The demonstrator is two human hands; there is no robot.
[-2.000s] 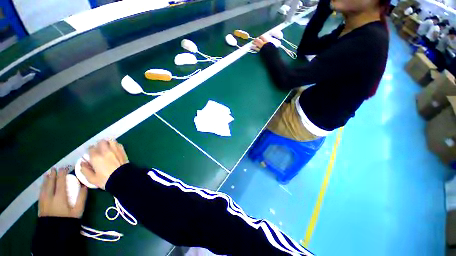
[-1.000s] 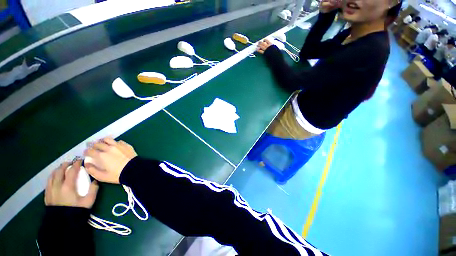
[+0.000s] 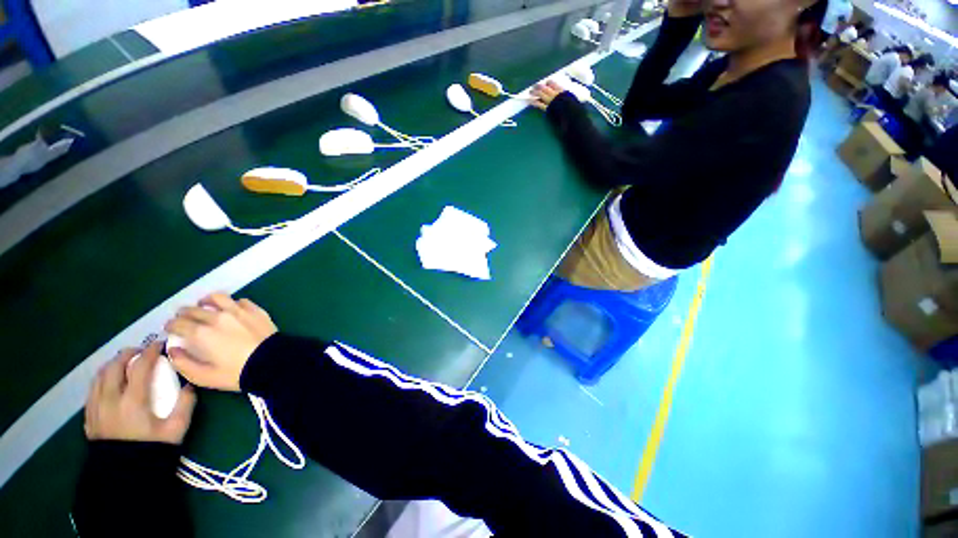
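My left hand is at the lower left, closed around a white oval corded piece. My right hand is just right of it, with its fingers over a second white piece that is mostly hidden. The two hands are side by side at the pale rail. White cords hang from the pieces and lie looped on the green bench below the hands.
Beyond the pale rail lie several corded pieces, one yellow-tan. White crumpled paper lies on the green bench. A person in black sits on a blue stool. Cartons stand at the far right.
The corded pieces beyond the rail have shifted left and slightly down. The cords below my hands lie in a different shape. My hands stay close together on the white pieces.
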